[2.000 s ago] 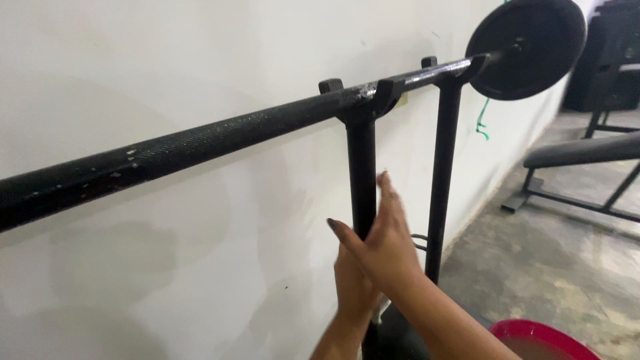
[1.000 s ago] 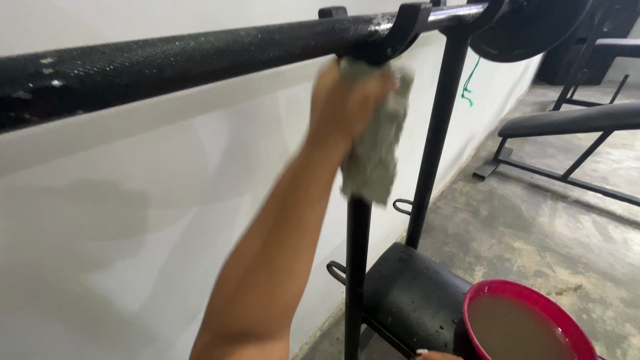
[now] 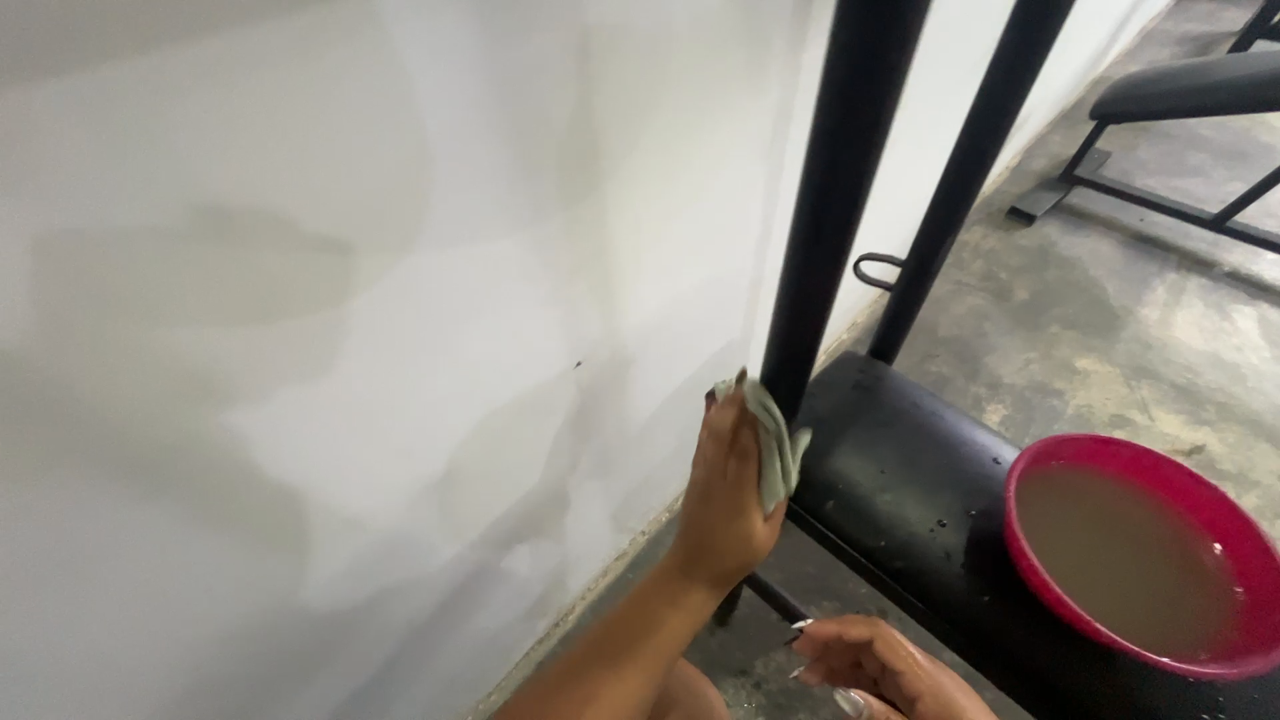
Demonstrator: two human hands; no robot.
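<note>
My left hand (image 3: 728, 480) grips a grey-green cloth (image 3: 775, 440) and presses it against the lower part of the nearer black metal upright (image 3: 840, 190), just beside the bench pad. Lower down, my right hand (image 3: 880, 665) is held beside the near edge of the black padded bench (image 3: 900, 480), fingers apart and slightly curled, with nothing in it. A pink-red basin (image 3: 1020, 520) of murky water (image 3: 1120, 560) rests on the bench pad, to the right of both hands. Drops of water dot the pad.
A white wall (image 3: 400, 300) runs close along the left. Behind the nearer upright stands a second black upright (image 3: 960, 200) with a metal loop (image 3: 878, 270). Another padded bench (image 3: 1190, 85) is at the upper right on the concrete floor (image 3: 1100, 330).
My left hand has moved down the upright with the cloth, from just below the bar holder. My right hand has come further into view. The view has tilted down, and the barbell is out of frame.
</note>
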